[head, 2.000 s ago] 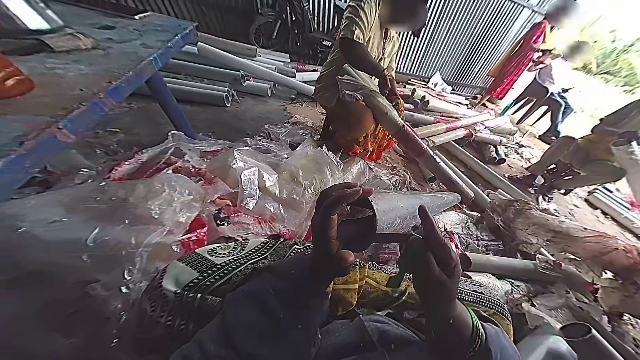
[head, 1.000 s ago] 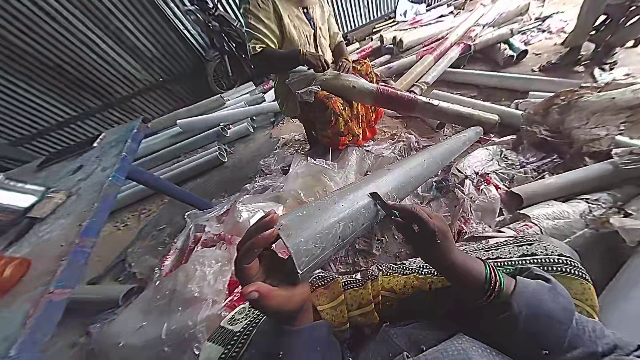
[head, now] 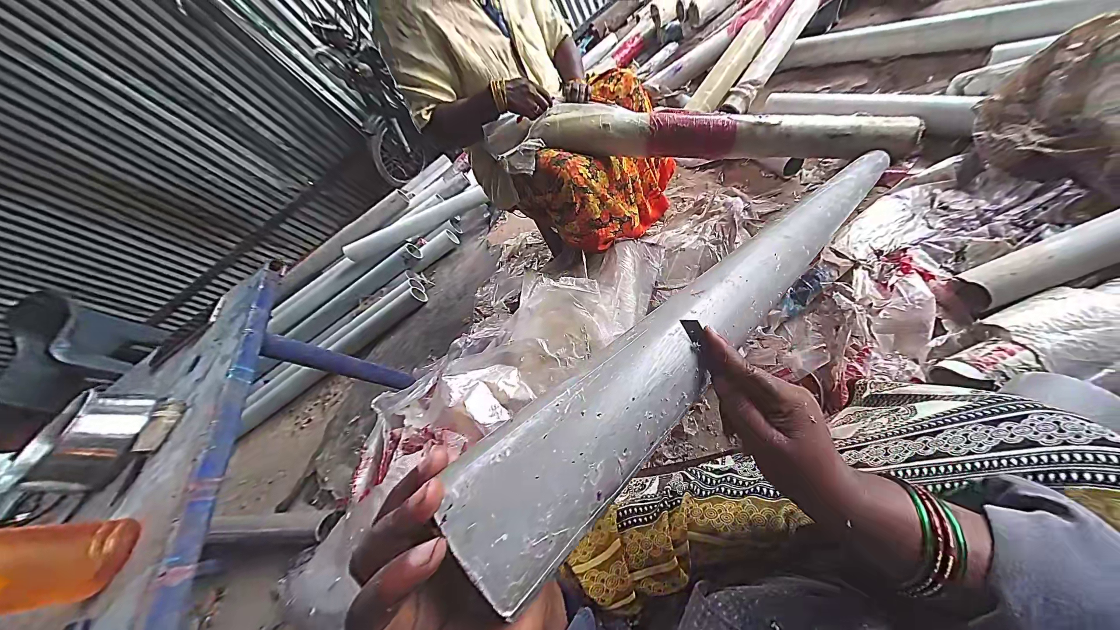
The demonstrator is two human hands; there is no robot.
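Observation:
A long grey plastic pipe (head: 595,411) slants from the bottom middle up to the right, its near end toward me. My left hand (head: 420,551) grips that near end, fingers at the left edge and the rest partly hidden by the pipe. My right hand (head: 779,420), with bangles at the wrist, pinches a small dark flat blade (head: 693,332) against the pipe's surface around its middle. Small specks dot the pipe. Patterned cloth (head: 717,503) covers my lap under it.
Ahead, a person (head: 490,70) handles a wrapped pipe (head: 787,133). Grey pipes (head: 350,328) lie stacked at left, behind a blue-edged metal table (head: 214,429). Crumpled plastic film (head: 560,315) covers the ground beyond the pipe. More pipes (head: 1041,262) lie at right.
Two seconds ago the pipe pointed away with its open end toward me; its long side now shows. The right hand has the blade on the pipe's surface. The view has shifted left.

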